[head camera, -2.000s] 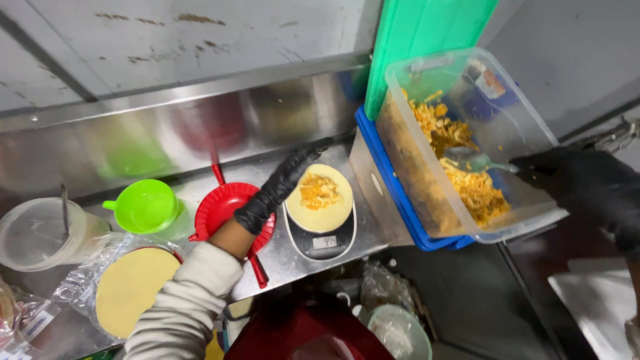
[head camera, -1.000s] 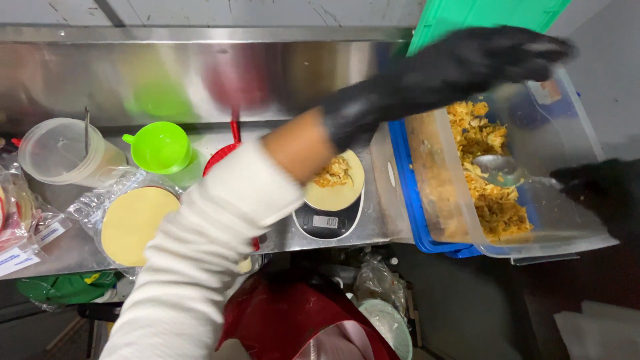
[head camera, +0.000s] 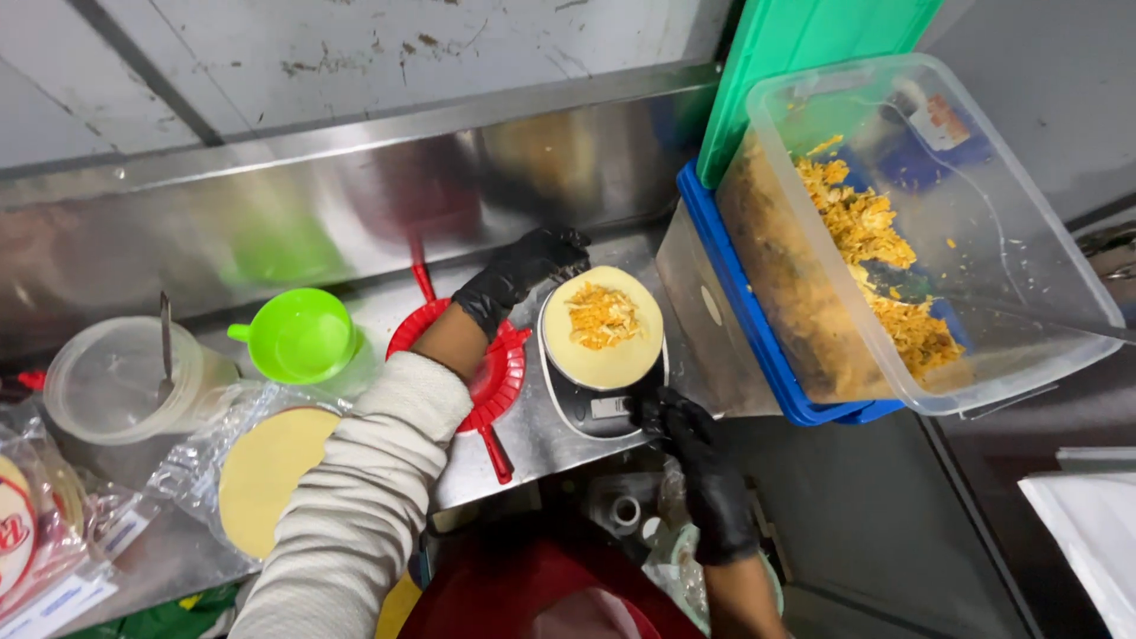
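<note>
A round dough disc (head camera: 565, 346) with shredded orange-yellow filling (head camera: 605, 316) on its middle lies on a kitchen scale (head camera: 581, 413). My left hand (head camera: 530, 266), in a black glove, is at the disc's upper left edge, fingers bent; whether it touches the disc is unclear. My right hand (head camera: 697, 461), also black-gloved, has its fingers at the scale's lower right corner, beside the display. Under my left forearm lies a red plastic dumpling press (head camera: 506, 377), unfolded. A clear plastic bin (head camera: 852, 346) of the same filling holds a spoon (head camera: 1021, 318) at the right.
On the left stand a green plastic cup (head camera: 302, 337) and a clear tub (head camera: 115, 382) with a utensil. Dough discs (head camera: 266, 470) lie on plastic wrap. The bin rests on a blue-lidded container (head camera: 737, 293); a green lid (head camera: 799, 62) leans behind. A steel backsplash (head camera: 355, 195) borders the counter.
My left hand has come back from over the bin to the disc's upper left. My right hand has left the spoon at the bin and is now by the scale.
</note>
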